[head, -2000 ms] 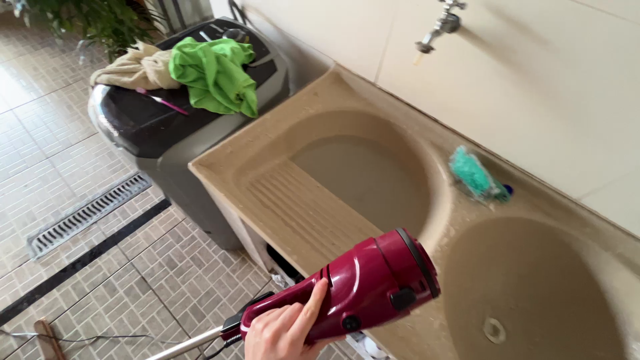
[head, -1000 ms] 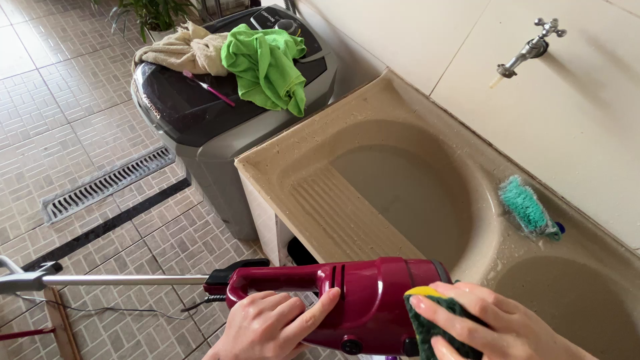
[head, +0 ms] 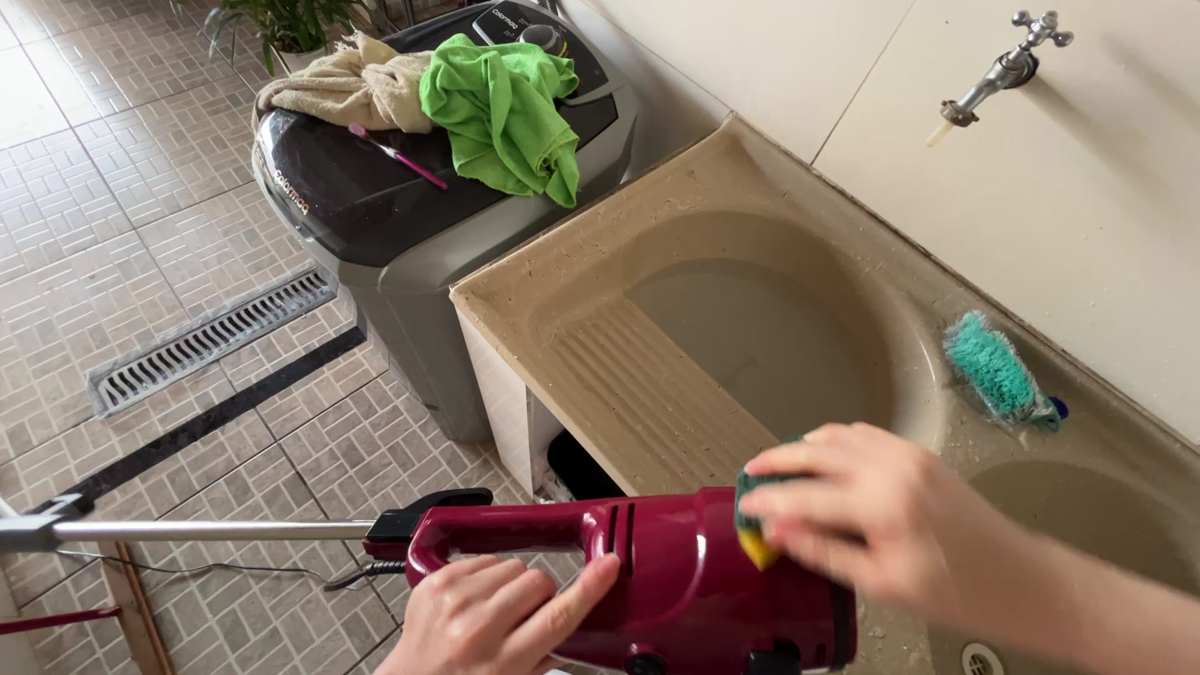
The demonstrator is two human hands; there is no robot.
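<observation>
A dark red stick vacuum cleaner (head: 656, 581) lies across the lower middle, its metal tube (head: 216, 531) running to the left edge. My left hand (head: 497, 614) grips the body below the loop handle, the index finger stretched along it. In my right hand (head: 844, 506), slightly blurred, is a green and yellow scouring sponge (head: 757, 516), pressed on the upper side of the vacuum's wide end. Behind it stands a beige laundry sink (head: 525, 291) with a ribbed washboard and cloudy water in its basin. A turquoise bristled brush (head: 996, 366) rests on the rim between the two basins.
A grey and black washing machine (head: 412, 225) bears a beige cloth (head: 352, 84), a green cloth (head: 506, 112) and a pink toothbrush (head: 398, 157). A metal tap (head: 1003, 70) juts from the wall. On the tiled floor are a drain grate (head: 216, 337), a thin cable and a wooden-edged piece.
My right hand, out of view two seconds ago, came in with the sponge and has moved up along the vacuum's wide end. The vacuum has turned from slanted to nearly level.
</observation>
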